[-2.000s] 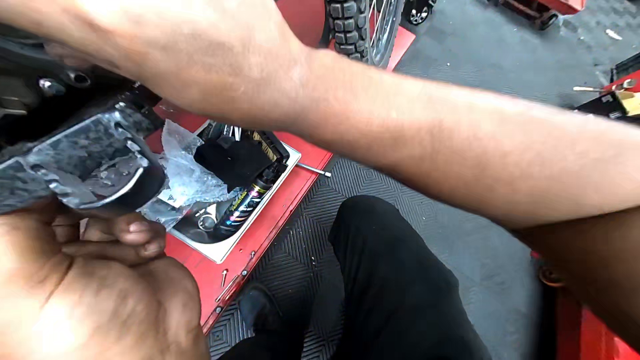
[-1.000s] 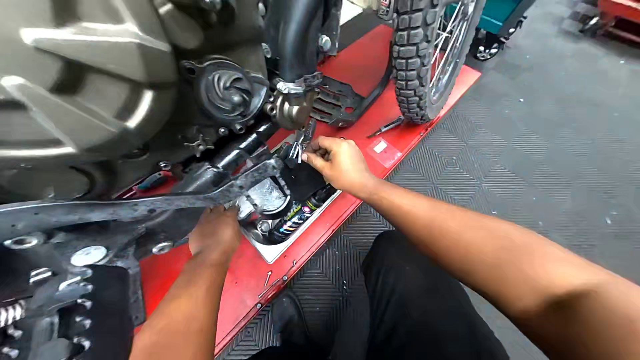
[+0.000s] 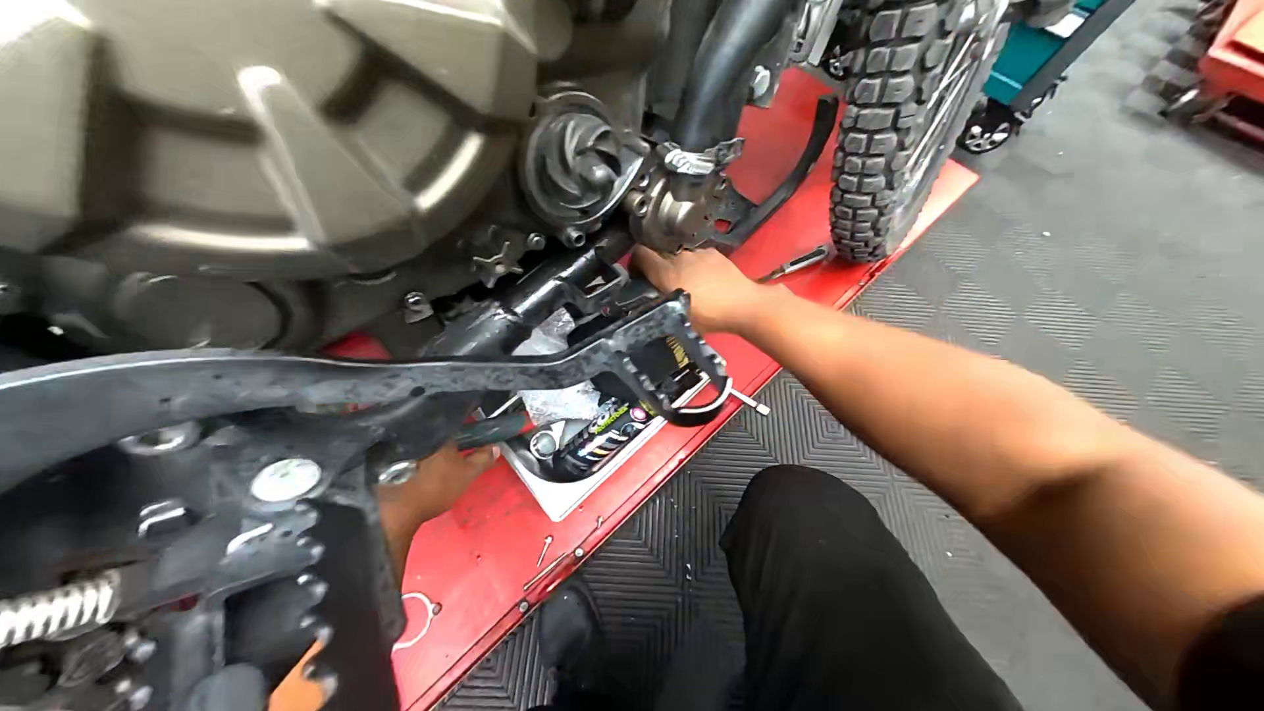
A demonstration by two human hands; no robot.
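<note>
My right hand (image 3: 696, 281) reaches beneath the hanging metal water pump cover (image 3: 681, 207); its fingertips are hidden. The exposed pump impeller (image 3: 585, 168) is beside the cover, on the engine. My left hand (image 3: 444, 481) is low behind the black frame, partly hidden, its fingers close to a dark and red tool handle (image 3: 494, 430); the grip is unclear. Between the hands, below the serrated footpeg (image 3: 691, 380), a tray (image 3: 558, 504) holds a black spray can (image 3: 602, 439) and crumpled clear plastic (image 3: 561, 395).
The large engine cover (image 3: 296, 148) and a long black lever (image 3: 296, 370) fill the left side. A knobbly tyre (image 3: 874, 128) rests on the red platform (image 3: 464, 563). A pen-like tool (image 3: 795, 264) lies near it, and a metal rod (image 3: 750, 401) juts from the tray.
Two seconds ago my right forearm crossed close before the camera; it now extends lower toward the pump cover. My left hand has gone from near the footpeg to behind the frame. The view has shifted greatly.
</note>
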